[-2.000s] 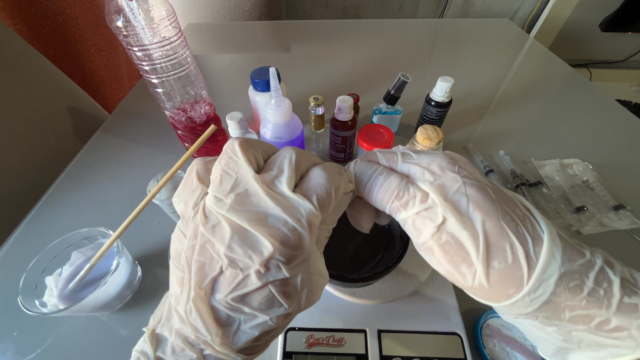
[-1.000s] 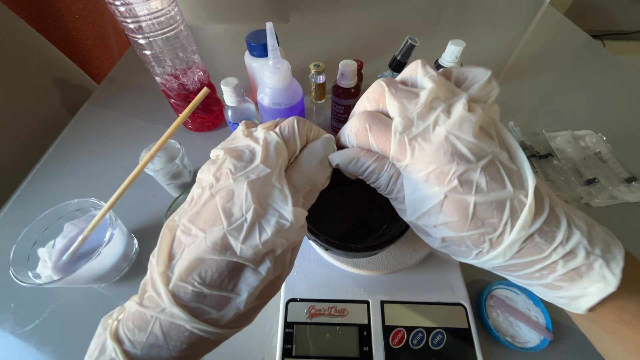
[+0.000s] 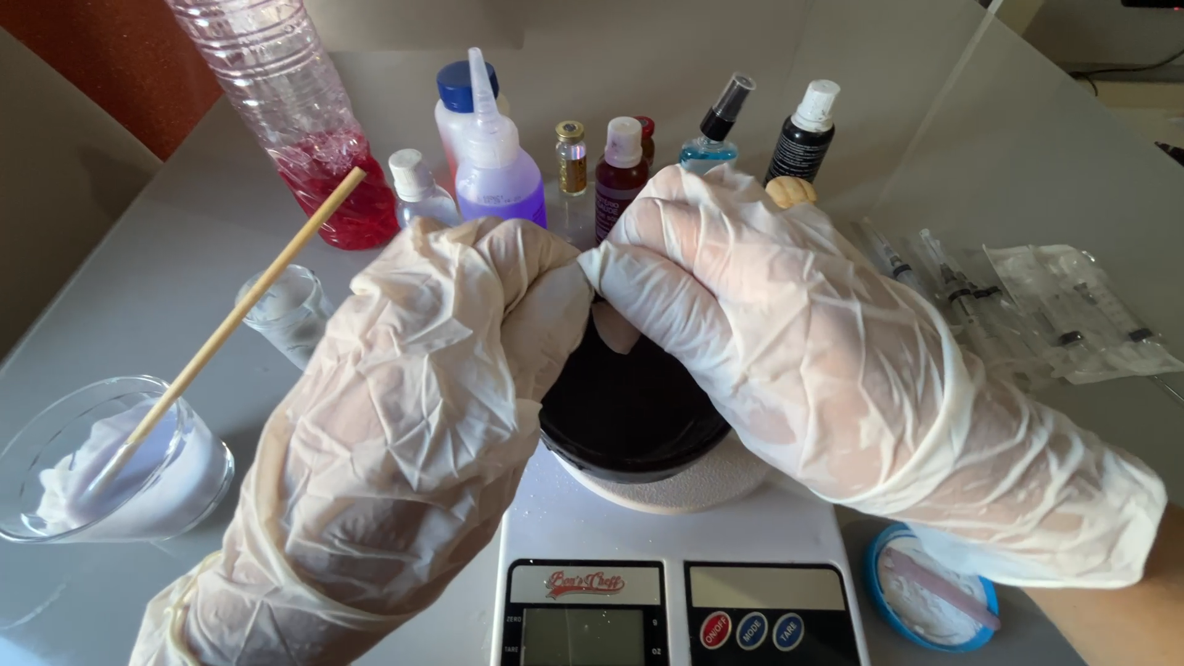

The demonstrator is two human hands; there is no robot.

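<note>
Both hands wear loose, wrinkled whitish gloves. My left hand [image 3: 416, 370] and my right hand [image 3: 740, 324] meet with bent fingers above a black bowl [image 3: 638, 407]. Thumbs and forefingers are pinched together, but what lies between them is hidden. A small pale piece [image 3: 614, 330] shows just below the fingertips; whether it is held cannot be told. The bowl rests on the round platform of a white digital kitchen scale [image 3: 675, 546], whose display looks blank. At the left, a wooden stick [image 3: 240, 314] leans in a glass bowl [image 3: 208, 462] of pale lilac cream.
Behind the hands stand a plastic bottle of red liquid [image 3: 342, 185], a nozzle bottle of purple liquid [image 3: 499, 176], a small gold vial [image 3: 572, 159] and several dropper or spray bottles. Packaged syringes [image 3: 1064, 314] lie at right. A blue-rimmed lid [image 3: 934, 587] sits beside the scale; a small glass [image 3: 291, 310] is at left.
My hands have stayed close together above the black bowl, their fingers shifting slightly. The pale piece, hidden one second ago, shows again below the fingertips.
</note>
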